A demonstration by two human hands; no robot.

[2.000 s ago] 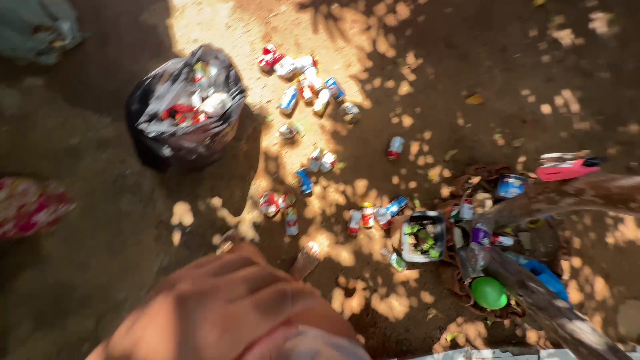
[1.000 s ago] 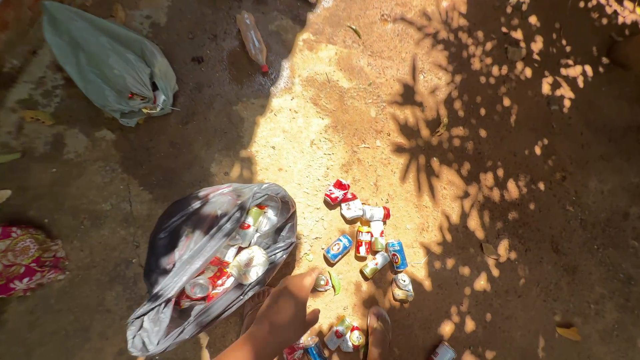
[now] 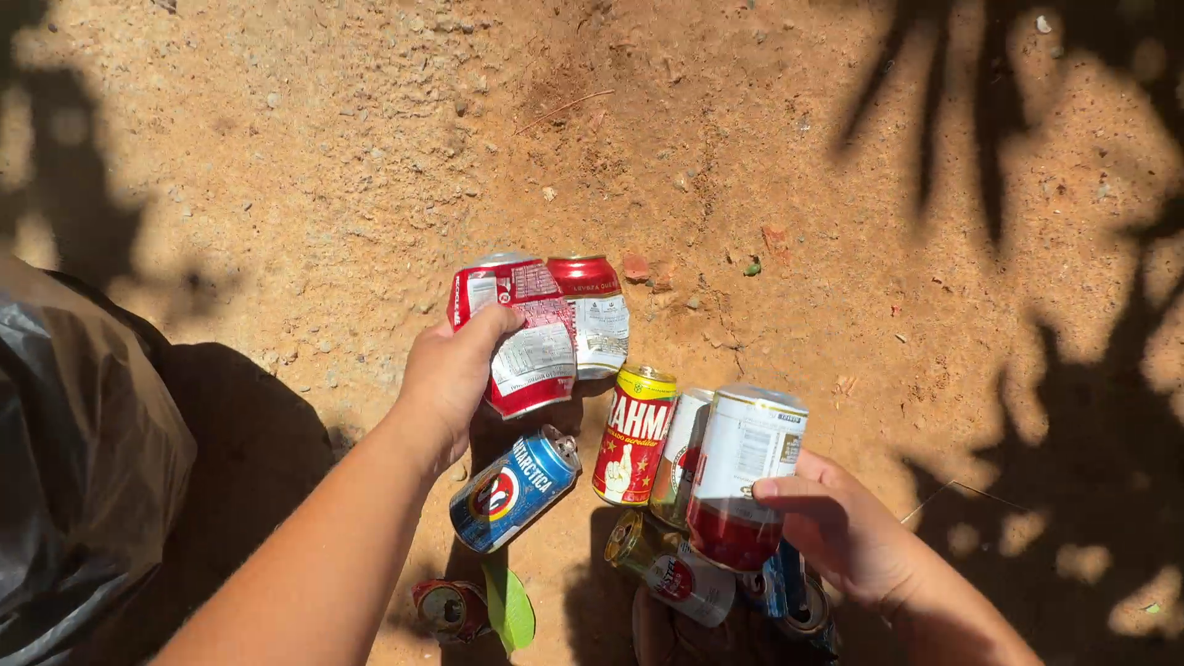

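Note:
My left hand [image 3: 453, 379] grips a crushed red and white aluminium can [image 3: 518, 338], its thumb on the can's side. A red and white can [image 3: 597, 319] shows right beside it, partly behind; whether the hand also holds it I cannot tell. My right hand [image 3: 842, 518] holds a white and red can [image 3: 749, 472] upright. Between the hands lie a blue Antarctica can [image 3: 515, 488], a red and yellow Brahma can [image 3: 635, 435], a white can [image 3: 672, 462] partly hidden by the held one, and a green and white can [image 3: 680, 578].
A dark plastic bag [image 3: 83, 462] stands at the left edge. A crushed red can [image 3: 449, 610] and a green leaf [image 3: 509, 606] lie at the bottom. More cans [image 3: 809, 615] sit partly hidden under my right forearm. Sandy ground [image 3: 370, 139] stretches ahead, with leaf shadows at right.
The view has moved much closer to the cans. One second ago one hand was near the bag and cans; now both hands hold cans picked up from the ground.

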